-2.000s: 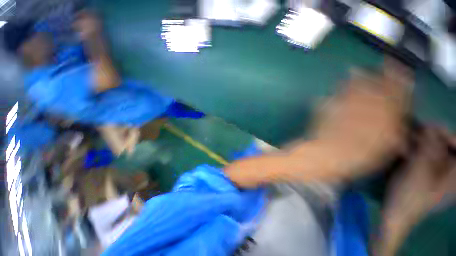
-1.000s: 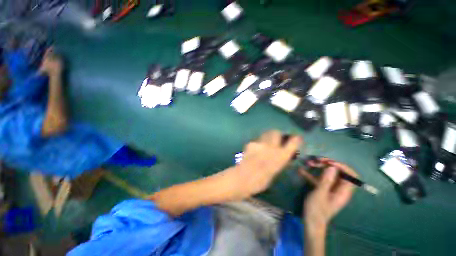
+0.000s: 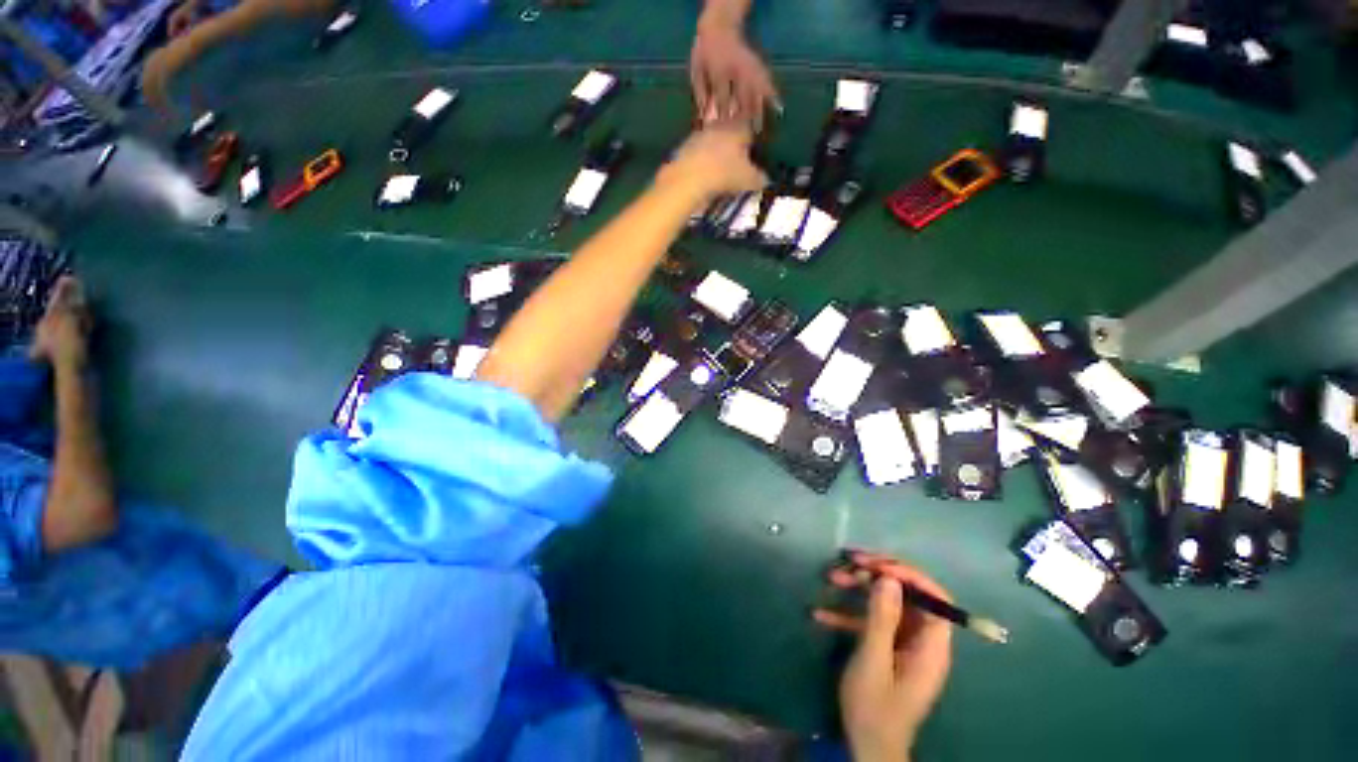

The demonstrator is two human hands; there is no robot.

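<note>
My left hand [image 3: 715, 161] is stretched out to the far strip, over several black phone units with white rectangles [image 3: 785, 219]. Its fingers meet another person's hand there, and I cannot tell whether it holds anything. My right hand [image 3: 903, 655] is low at the right of centre, shut on a slim dark pen-like tool [image 3: 935, 602] with a pale end pointing right. One phone unit [image 3: 1095, 593] lies apart, right of my right hand, its round disc end towards me. More units [image 3: 843, 384] lie in a loose, overlapping band across the green bench [image 3: 670, 551].
Another person's hand [image 3: 730, 72] reaches in from the far side. Red-orange phones [image 3: 943, 189] and black units lie along the far strip. A grey metal post [image 3: 1266, 268] slants in at the right. A person's blue sleeve and arm [image 3: 75, 447] are at the left. A black tray [image 3: 1020, 21] is at the far edge.
My left hand has left my right hand and stretched far forward to the far strip. My right hand still grips the tool. The view has shifted to show more of the far side.
</note>
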